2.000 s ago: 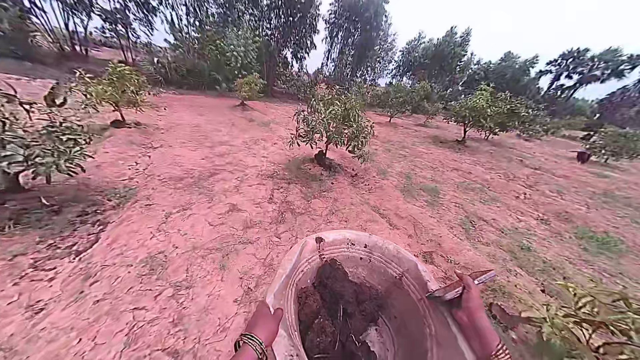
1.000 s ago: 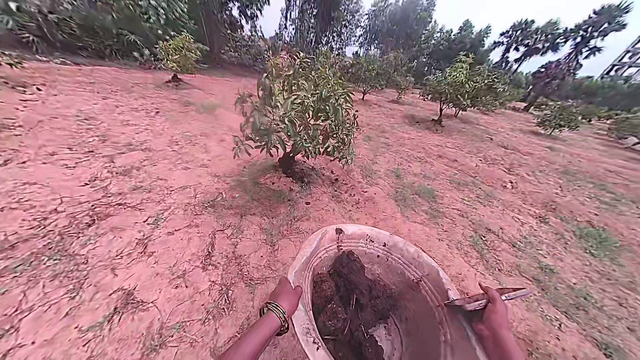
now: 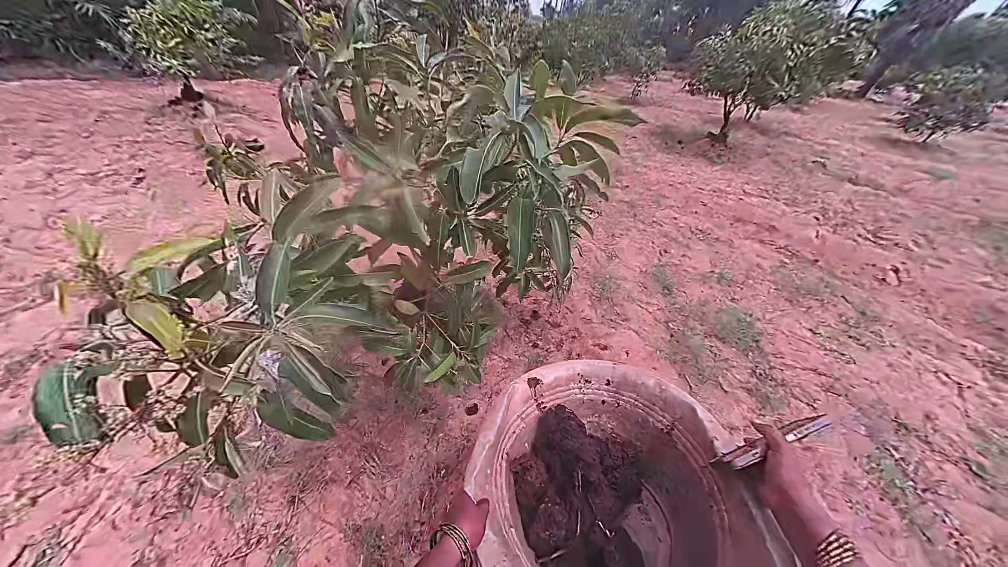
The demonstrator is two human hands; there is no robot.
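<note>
A wide, round basin (image 3: 598,374) with a ridged wall is at the bottom of the view, dirt-stained inside. Dark clumped soil or manure (image 3: 579,480) lies in its left part. My left hand (image 3: 466,520), with bangles at the wrist, grips the basin's left rim. On the right side, my right hand (image 3: 787,480) holds a flat, narrow tool (image 3: 803,428) against the rim; its exact kind cannot be told. Just beyond the basin stands a small leafy tree (image 3: 441,197), its long green leaves spreading to the left.
Reddish dry ground (image 3: 795,276) with low weeds (image 3: 736,327) surrounds the basin. Another small tree (image 3: 776,63) stands at the back right, one (image 3: 185,39) at the back left, and a low bush (image 3: 949,102) at the far right.
The view has come much closer to the small leafy tree, which now stands right beyond the basin. Both hands keep their hold on the rim, and the dark clumps are still inside.
</note>
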